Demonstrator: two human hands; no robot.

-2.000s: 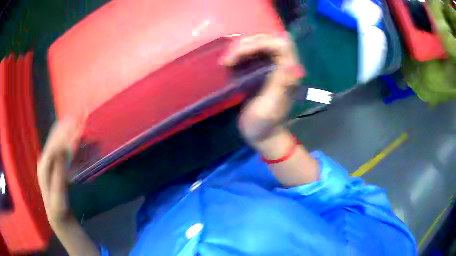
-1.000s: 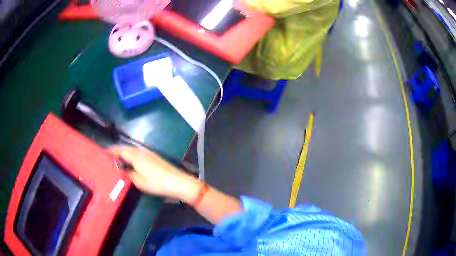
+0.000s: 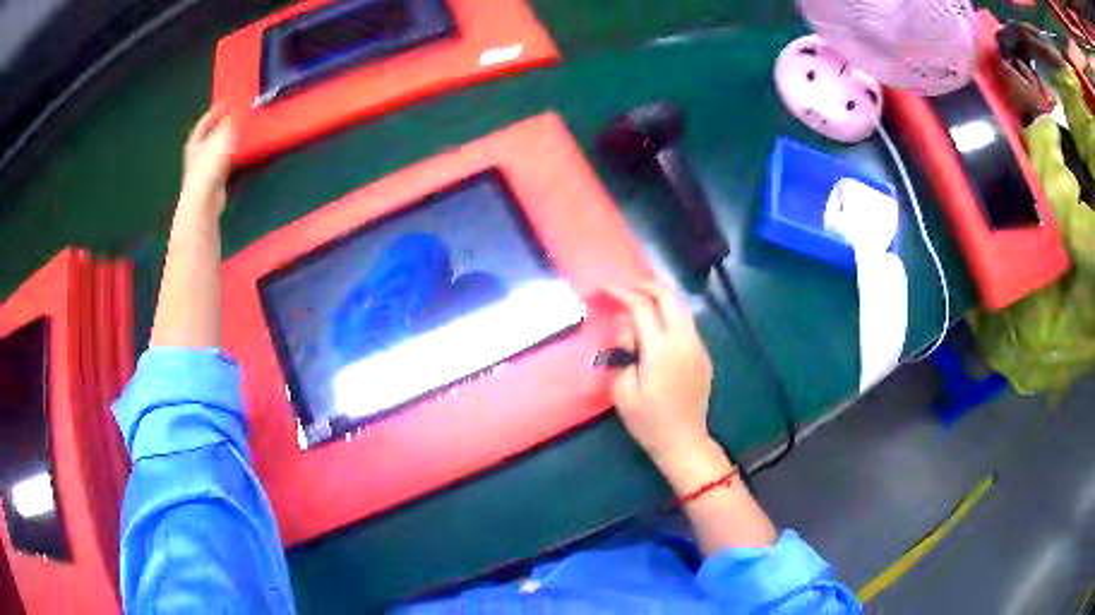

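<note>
A tablet [image 3: 414, 288] with a lit blue swirl desktop and a bright glare band lies in a red foam tray [image 3: 396, 481] in front of me. My right hand [image 3: 666, 366] is at the tray's right side, holding a small black USB plug [image 3: 617, 357] just off the tablet's right edge. My left hand [image 3: 209, 147] reaches forward to the near left corner of a second foam tray [image 3: 504, 60], which holds a dark tablet [image 3: 357, 42]; whether it grips the tray is unclear. A black barcode scanner [image 3: 672, 192] lies right of the near tray.
A blue box [image 3: 793, 204] holds a label roll [image 3: 862, 213] with its strip hanging over the bench edge. A pink fan [image 3: 829, 87] stands behind it. Stacked foam trays [image 3: 90, 421] are at left. Another tray [image 3: 1021, 258] and a person in yellow-green [image 3: 1045, 330] are at right.
The view has swung back left over the bench. The tablet in the near tray now shows a lit desktop. My left hand has come into view at the far tray; my right hand holds the plug nearer the tablet.
</note>
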